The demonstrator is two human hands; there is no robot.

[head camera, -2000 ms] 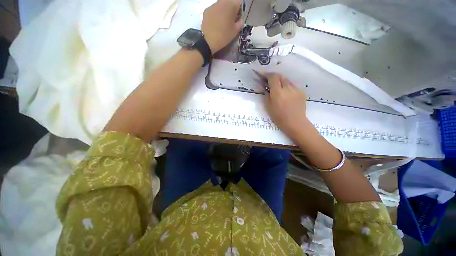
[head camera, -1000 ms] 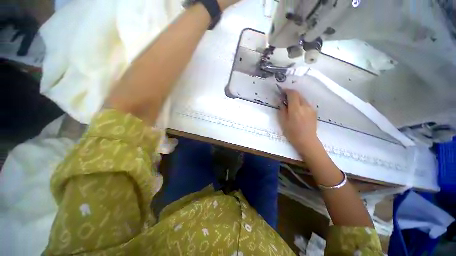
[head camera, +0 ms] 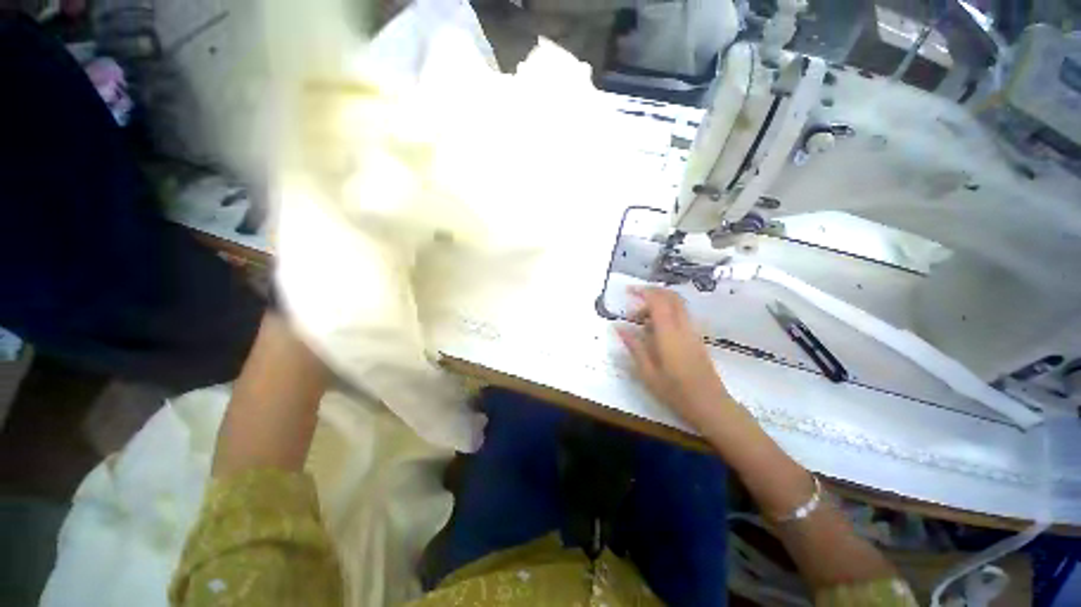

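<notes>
The cream garment piece (head camera: 368, 249) is bunched and blurred over the left of the table and hangs over its front edge. My left forearm (head camera: 270, 403) reaches up to it; the hand itself is hidden by the fabric. My right hand (head camera: 673, 356) is low over the machine bed, fingers apart and seemingly empty, just in front of the presser foot (head camera: 688, 270). Black-handled thread snips (head camera: 808, 342) lie on the bed to its right. The white binding strip (head camera: 895, 332) runs from the right to the foot.
The white sewing machine head (head camera: 901, 166) stands over the bed at upper right. The table's wooden front edge (head camera: 569, 406) crosses above my lap. More pale fabric (head camera: 130, 510) hangs at lower left. A dark-clothed person (head camera: 95, 237) is at far left.
The view has shifted left. My left hand has moved from beyond the needle area back to the left, and the garment is raised and spread. My right hand has let go of the snips.
</notes>
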